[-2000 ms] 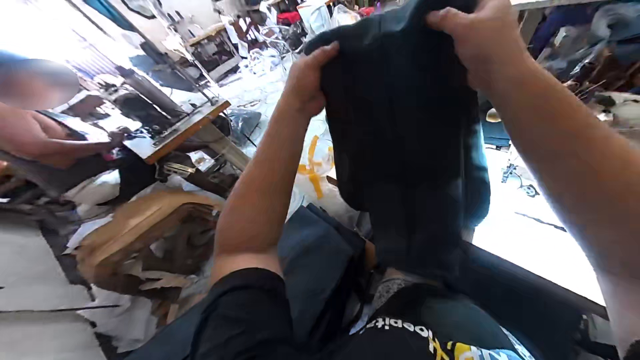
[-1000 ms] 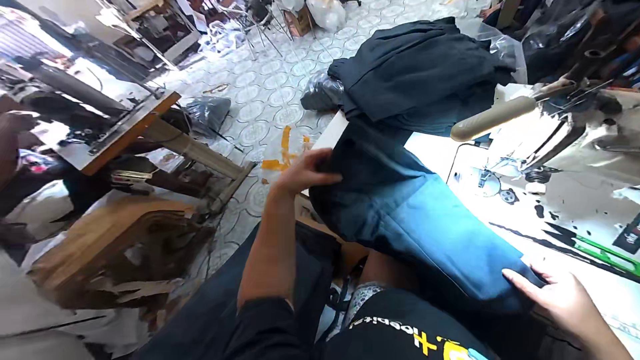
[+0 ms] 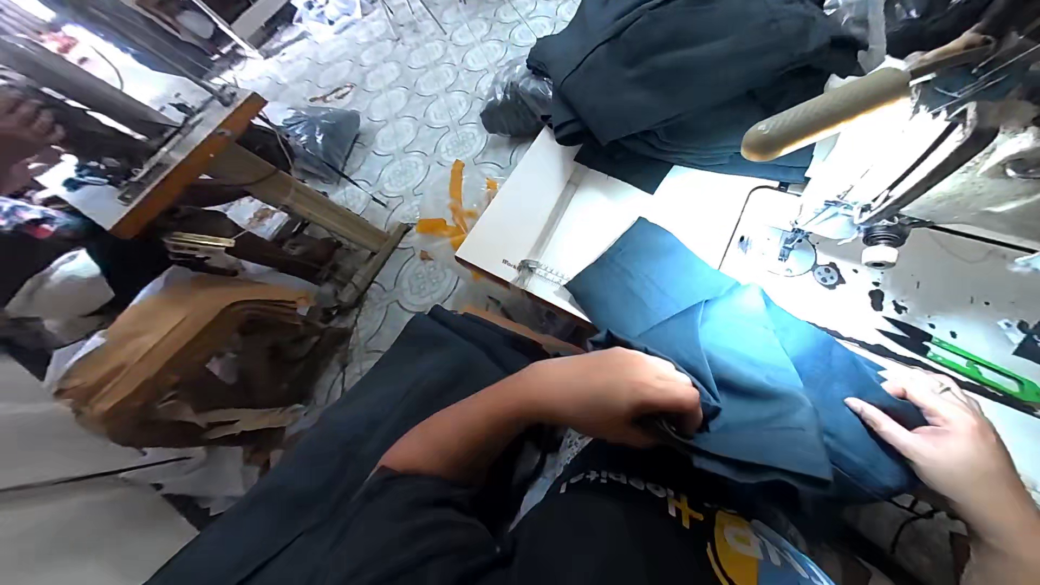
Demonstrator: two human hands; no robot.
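Observation:
A dark blue fabric piece (image 3: 731, 349) lies partly folded across the front edge of the white sewing table, under the lamp's light. My left hand (image 3: 626, 394) is closed on a bunched part of it, close to my body. At the piece's right end, my right hand (image 3: 934, 422) pinches the edge between thumb and fingers. Beyond the fabric stands an industrial sewing machine (image 3: 987, 175), its presser foot (image 3: 792, 244) over the needle plate. More dark cloth (image 3: 390, 422) hangs over my lap.
Dark garments (image 3: 691, 73) are piled on the table's far side. Green-handled scissors (image 3: 967, 357) lie at the right. A tan lamp or handle (image 3: 825, 114) juts over the table. At the left are brown stacked material (image 3: 179, 341) and another worktable (image 3: 191, 162) with a person's hand beside it.
The fabric, held up before me at first, came down onto the table edge. Since one second ago my left hand has moved down toward my body and gathered part of it. The view has shifted.

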